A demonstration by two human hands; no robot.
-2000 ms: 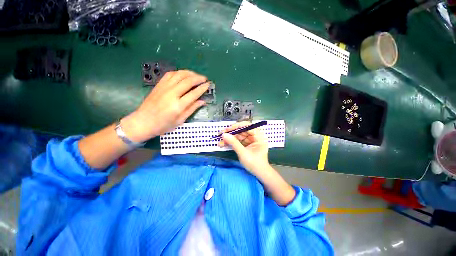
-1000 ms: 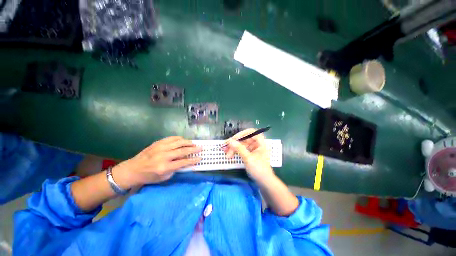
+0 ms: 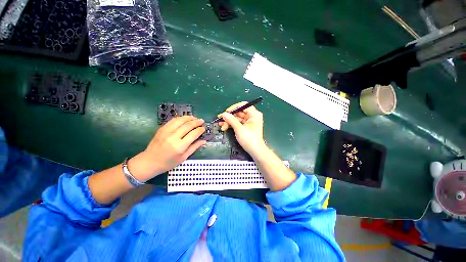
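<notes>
My left hand (image 3: 176,142) lies on the left part of a small black plastic housing (image 3: 213,135), fingertips on its edge. My right hand (image 3: 245,125) holds a thin black pen-like tool, perhaps tweezers (image 3: 244,108), with its tip at the top of that housing. A second housing (image 3: 173,110) lies behind my left hand. A third housing (image 3: 238,151) lies at the lower right, partly hidden by my right hand. A white sheet with rows of dark dots (image 3: 217,175) lies nearest my body, its right end partly under my right forearm.
A black tray of small metal parts (image 3: 356,158) is at right, beside a cream roll (image 3: 378,100) and black stand (image 3: 368,77). White strips (image 3: 296,91) lie slantwise farther off. A bag of black rings (image 3: 126,30) and more housings (image 3: 59,93) are at left. A fan (image 3: 452,188) is far right.
Both hands have moved from the dot sheet up to the middle housing, and the tool tip is now at it. The whole view has also shifted, with the bench lower in the picture.
</notes>
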